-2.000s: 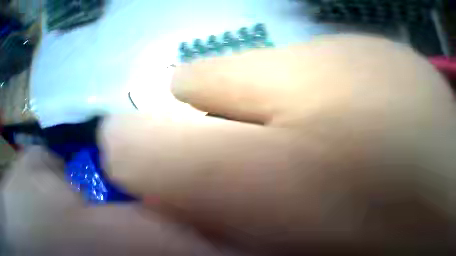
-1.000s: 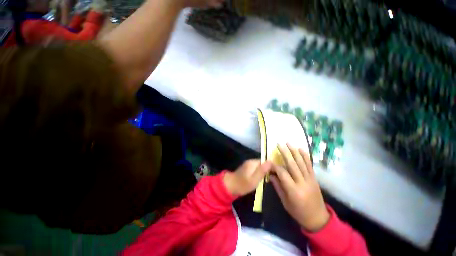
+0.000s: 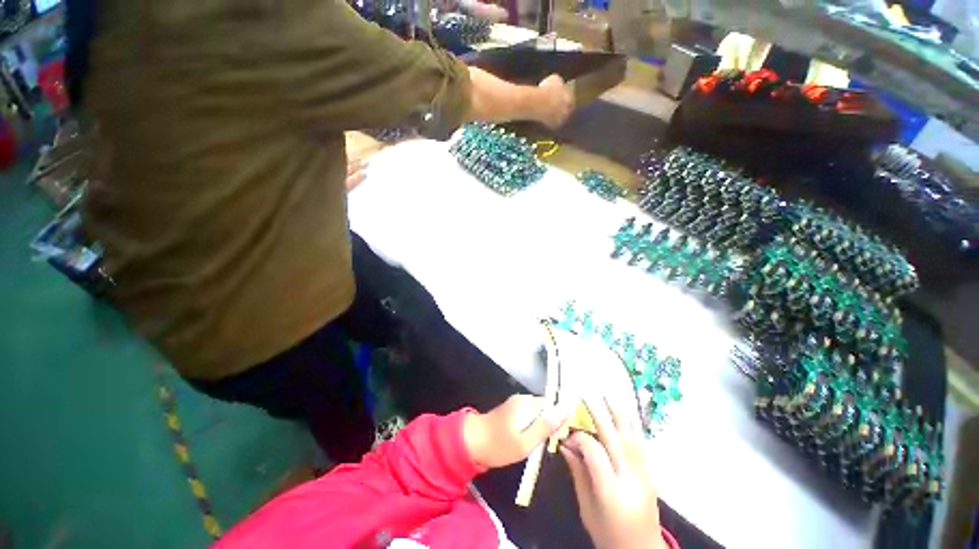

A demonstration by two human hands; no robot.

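Note:
A flexible adhesive pad sheet point(image 3: 590, 370), pale with dark edge lines, is held between my two hands above the bench edge. My left hand point(image 3: 521, 427) pinches its left side, where a narrow pale yellow backing strip point(image 3: 530, 475) hangs down. My right hand point(image 3: 616, 472) holds the sheet's lower part, with a yellow patch at the fingers. Any small pad at the fingertips is too small to tell. A green circuit board panel point(image 3: 657, 375) lies on the white sheeting just beyond the sheet, which partly covers it.
Stacked PCB panels point(image 3: 837, 397) fill the right side; another pile point(image 3: 497, 159) lies at the far end. White sheeting point(image 3: 472, 268) covers the bench. A person in a brown top point(image 3: 225, 182) stands close at left, one arm reaching over an open box point(image 3: 596, 80). Green floor point(image 3: 75, 429) shows.
The view has tilted up and steadied, showing more of the far bench. The person at left now stands more upright, with an arm at the box. Both my hands still hold the sheet.

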